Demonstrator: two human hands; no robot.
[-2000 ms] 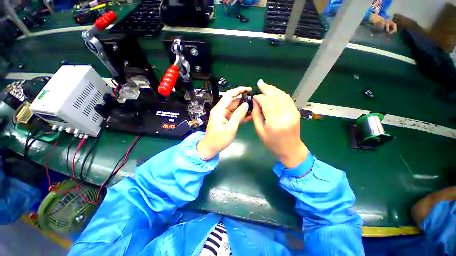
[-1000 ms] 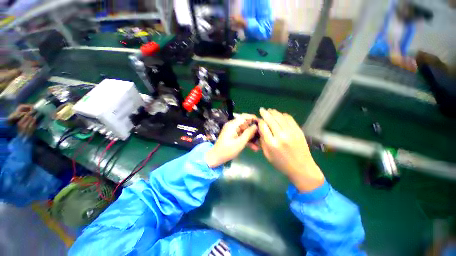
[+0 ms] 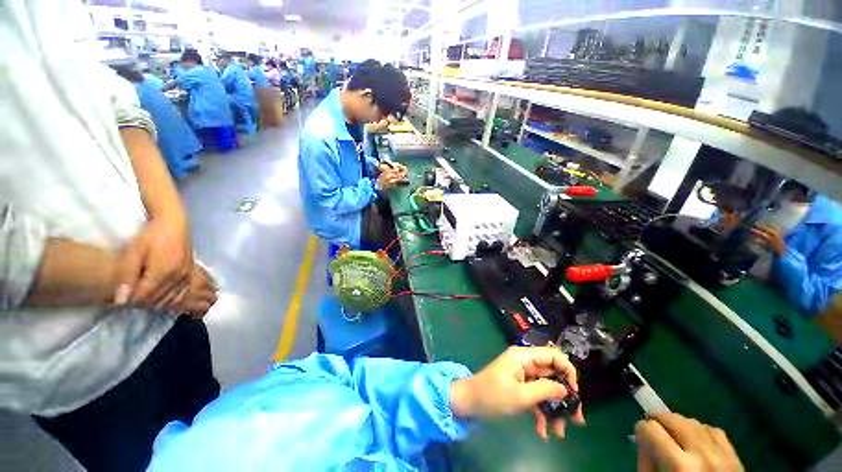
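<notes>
My left hand (image 3: 522,385) holds a small black module (image 3: 559,402) between thumb and fingers, in front of the fixture. My right hand (image 3: 685,444) is apart from it at the lower right, cut off by the bottom edge, fingers curled; I cannot tell whether it holds anything. The black test fixture (image 3: 517,300) lies on the green bench (image 3: 425,318), with clear blocks (image 3: 591,341) under its clamps. Its toggle clamps have red grips (image 3: 589,273), and the other grip (image 3: 580,191) is farther back.
A white power supply box (image 3: 477,224) with red and black leads stands beyond the fixture. A green round fan (image 3: 362,279) is by the bench edge. A person in white stands close at left. A person in blue works farther along the bench. Another person is across the line at right.
The view has swung left and up, showing the hall and standing person. My hands, together before, are now apart; the module stays in my left hand.
</notes>
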